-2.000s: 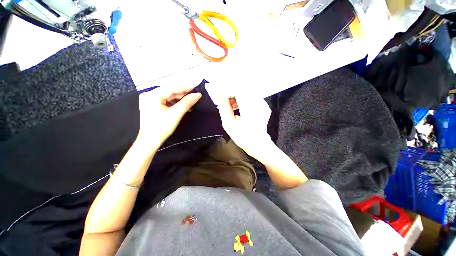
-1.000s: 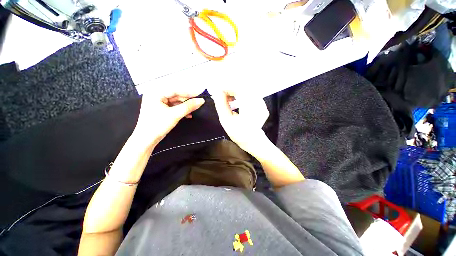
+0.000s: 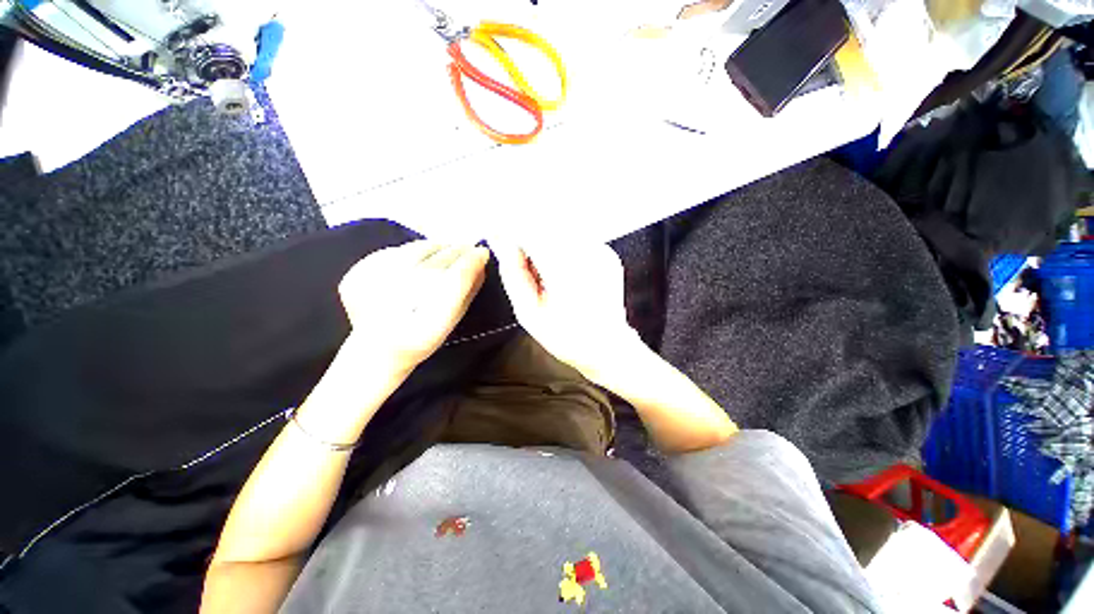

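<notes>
Black lining fabric (image 3: 180, 324) lies over the table's front edge and my lap, with a white thread line (image 3: 228, 444) running along it. My left hand (image 3: 414, 294) is closed with its fingertips pinching the fabric's edge. My right hand (image 3: 564, 294) is right beside it, fingers curled at the same corner of cloth; its fingertips are overexposed, and whether it holds anything is unclear. Thick speckled grey-black outer fabric (image 3: 168, 180) lies at the left, under the lining. Scissors with an orange-red and a yellow handle (image 3: 510, 84) lie on the white table beyond my hands.
The white table (image 3: 420, 180) spans the top. Sewing machine parts (image 3: 216, 66) stand at upper left beside a blue object (image 3: 266, 50). A black phone (image 3: 788, 54) lies at upper right. A dark cloth pile (image 3: 804, 312), blue baskets (image 3: 972, 420) and a red plastic stool (image 3: 924, 504) are at the right.
My left hand has moved slightly right and its fingers have closed more around the edge. The lining has risen and bunched beside it. My right hand has shifted slightly towards me.
</notes>
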